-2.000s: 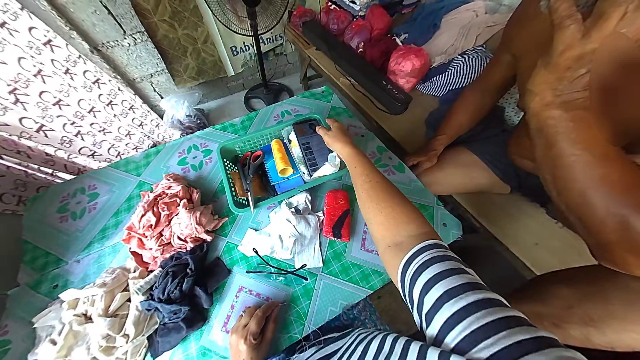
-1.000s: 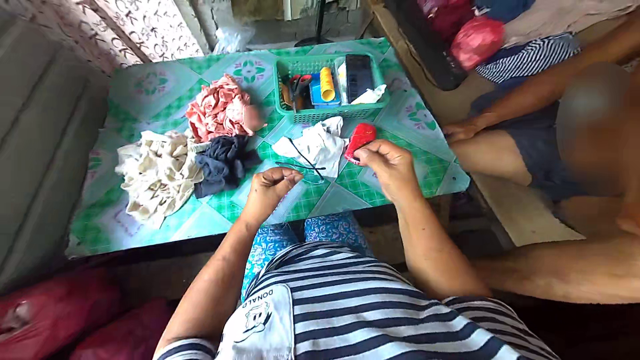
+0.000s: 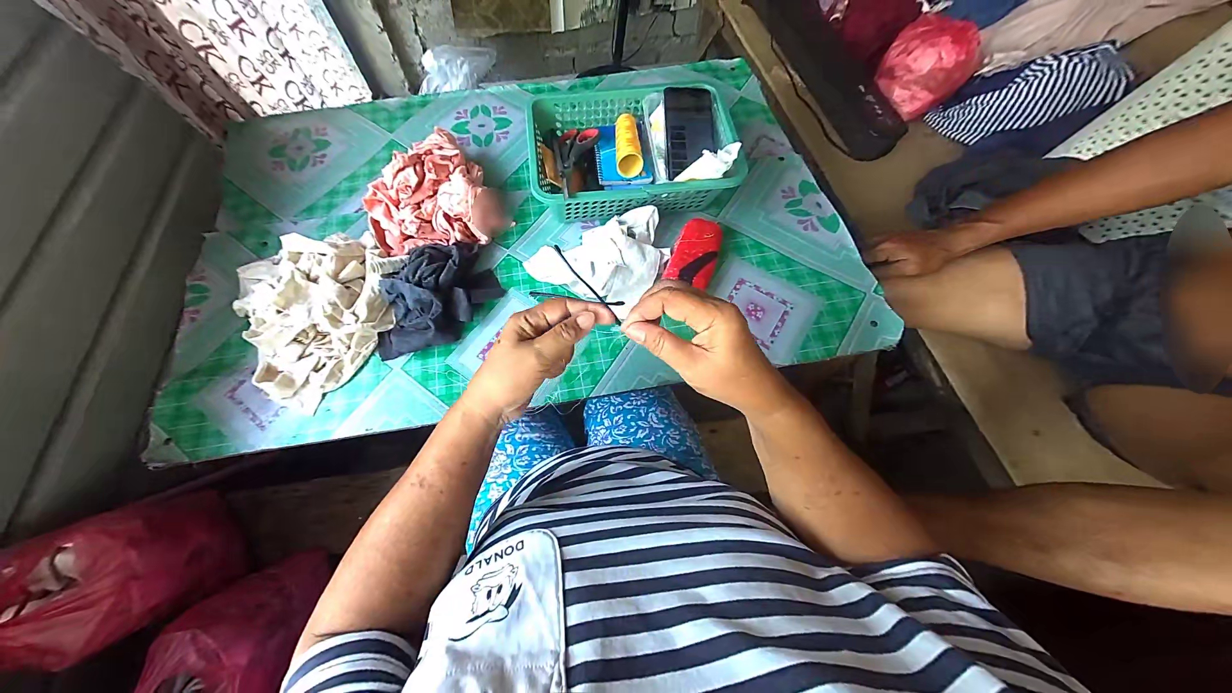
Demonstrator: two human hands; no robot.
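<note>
My left hand (image 3: pixel 544 348) and my right hand (image 3: pixel 698 337) meet over the table's front part, thumbs and forefingers pinched nearly tip to tip. Whatever is between them is too small to make out. Right behind the fingertips are the thin black temples of eyeglasses (image 3: pixel 579 276), partly hidden; whether my fingers touch them I cannot tell. Beyond lie a crumpled white cloth (image 3: pixel 611 255) and a red bundle with a black mark (image 3: pixel 695 252). A green plastic basket (image 3: pixel 616 204) holds scissors (image 3: pixel 575 154), a yellow spool (image 3: pixel 628 144) and a dark, flat device (image 3: pixel 688 130).
Heaps of pink cloth (image 3: pixel 423 197), cream cloth (image 3: pixel 310 313) and dark navy cloth (image 3: pixel 428 298) lie on the table's left half. Red plastic bags (image 3: pixel 115 577) stand at the lower left. Another person's hand (image 3: pixel 919 252) rests by their knee at the right.
My right hand was at the basket's rim, then near the red bundle, and is now beside my left hand. My left hand has risen from the table. The view has shifted.
</note>
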